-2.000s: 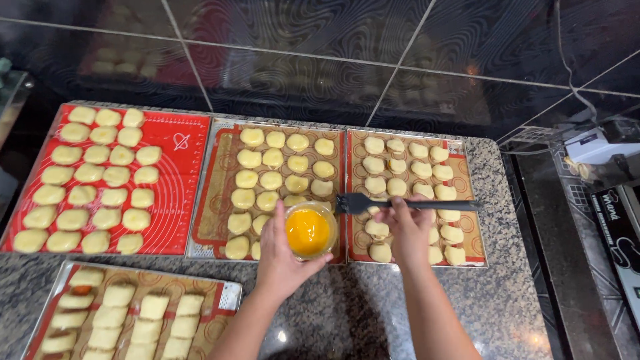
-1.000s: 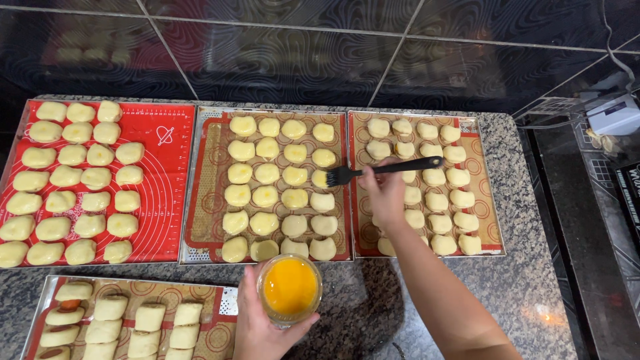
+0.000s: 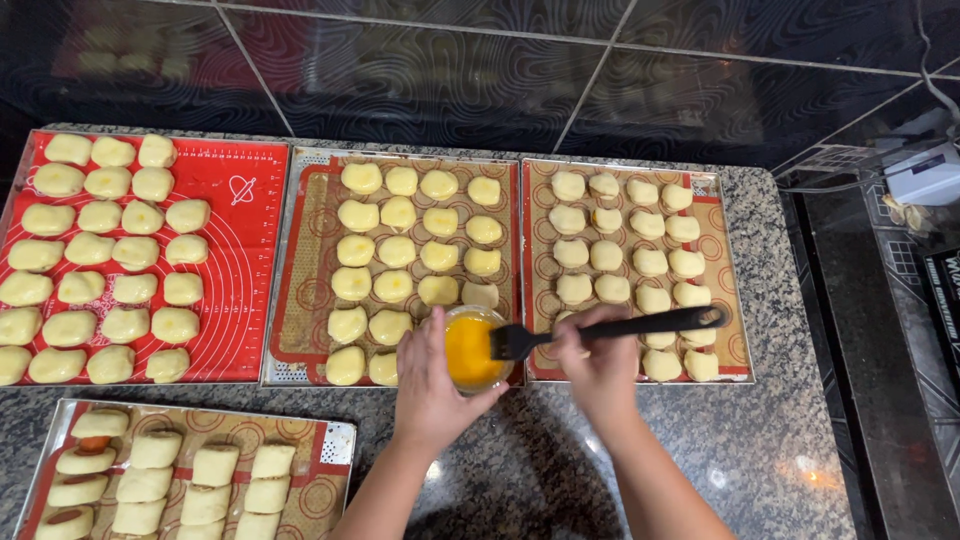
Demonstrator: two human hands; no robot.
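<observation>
My left hand holds a small clear bowl of yellow-orange egg wash above the front edge of the middle tray. In my right hand is a black pastry brush, its bristles at the bowl's right side, over or in the liquid. Beneath and behind the bowl lies the middle tray, lined with a baking mat, where many dough pieces look glossy yellow; a piece just behind the bowl looks paler and duller. The right tray holds pale, matte dough pieces, partly hidden by my right hand.
A tray with a red printed mat bears glossy dough pieces at the left. Another tray with filled dough pieces lies at the front left. All stand on a granite counter before dark wall tiles. A white device with cables sits far right.
The brush has moved from the right side of the middle tray to the bowl. My left hand and the bowl have come up over that tray's front edge.
</observation>
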